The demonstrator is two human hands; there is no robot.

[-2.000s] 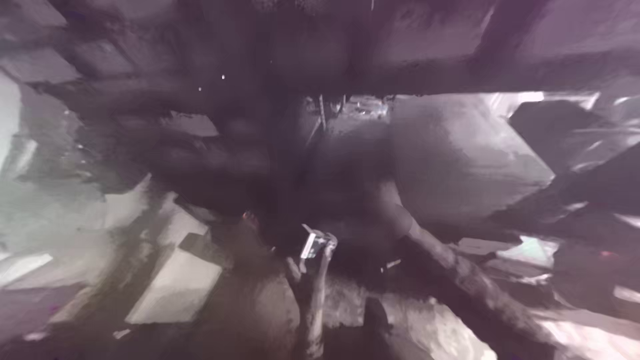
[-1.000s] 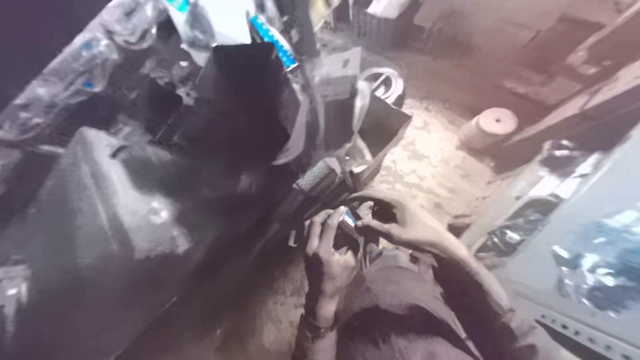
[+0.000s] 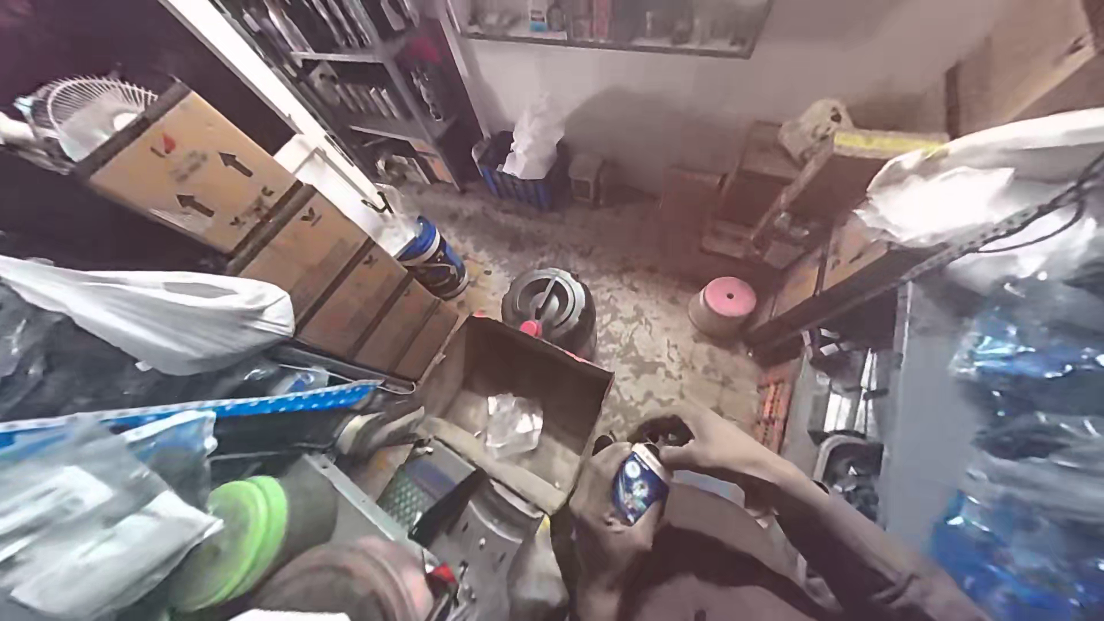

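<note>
Close to my body, my left hand [image 3: 604,509] is wrapped around a small container with a blue and white label [image 3: 638,485]. My right hand [image 3: 694,440] meets it at the upper end, its fingers curled by a small dark thing that I cannot make out. Just beyond my left hand, to the left, an open cardboard box [image 3: 578,388] holds a crumpled clear plastic piece [image 3: 514,424]. Behind the box stands a dark round drum with a lid [image 3: 549,302].
Stacked cardboard boxes [image 3: 216,172] line the left, with a blue bucket [image 3: 434,259] beside them. Lidded round containers [image 3: 250,526] fill the lower left. A pink-topped stool [image 3: 727,302] stands on the floor. Shelving with plastic-wrapped goods [image 3: 1018,362] borders the right.
The view has swung strongly and now takes in more of the room. Both hands were also together around a small object one second ago.
</note>
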